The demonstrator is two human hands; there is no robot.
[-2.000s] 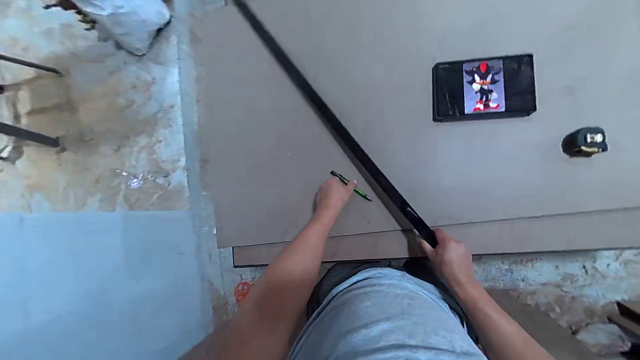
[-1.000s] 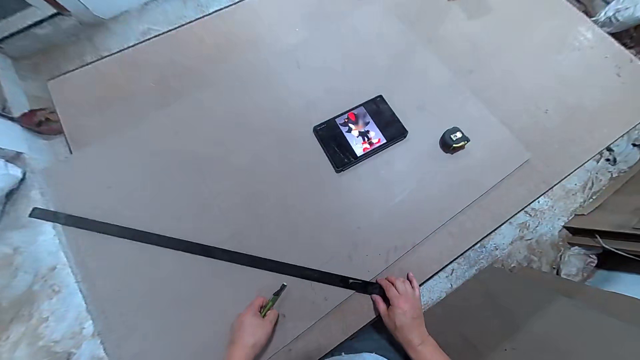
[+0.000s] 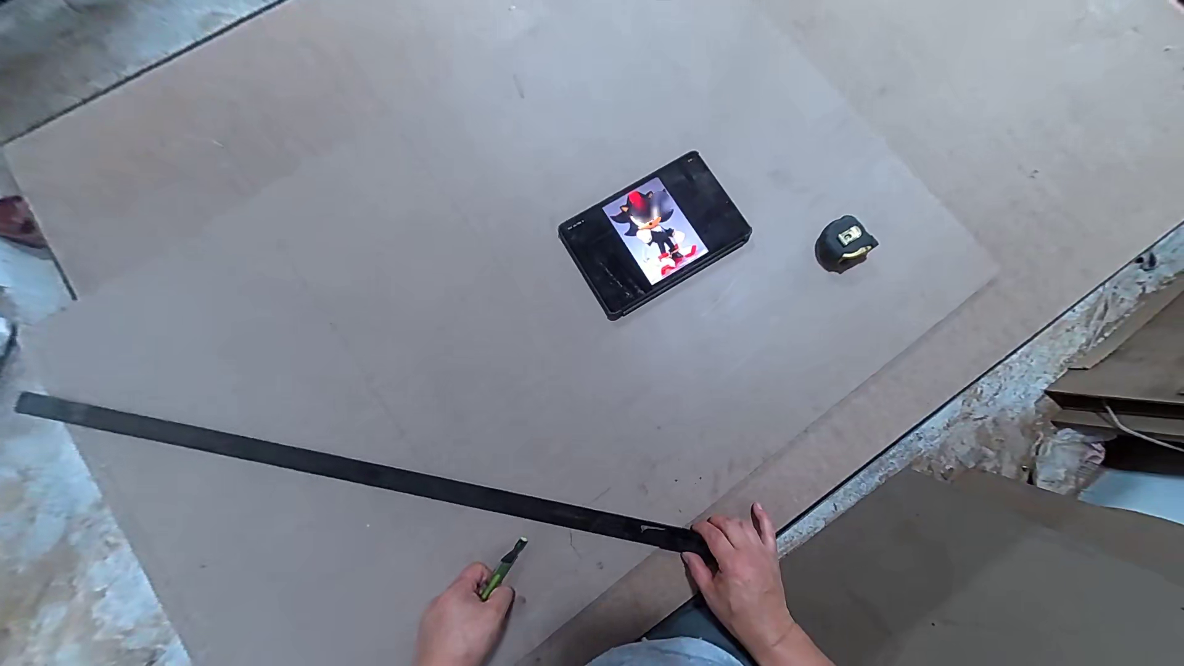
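My right hand [image 3: 743,581] grips the near end of a long black straight bar [image 3: 370,474], which lies slantwise over a large flat brown board [image 3: 444,342]. My left hand [image 3: 465,615], resting low on the board, holds a green and black pen-like tool [image 3: 503,568] whose tip points up and away, just short of the bar. Farther up lies a black tablet [image 3: 606,270] with a cartoon figure lit on its screen. To its right sits a dark tape measure [image 3: 845,243].
A second board [image 3: 1045,250] extends under the first at the right and top. Another brown sheet [image 3: 980,573] lies lower at the right, near stacked boards [image 3: 1124,379]. Stained floor [image 3: 102,536] shows at the left. A dark red object [image 3: 20,222] is at the far left edge.
The view has turned strongly since the earliest frame. Both hands keep their holds on the bar and the pen-like tool. Between the last two frames little else has plainly changed.
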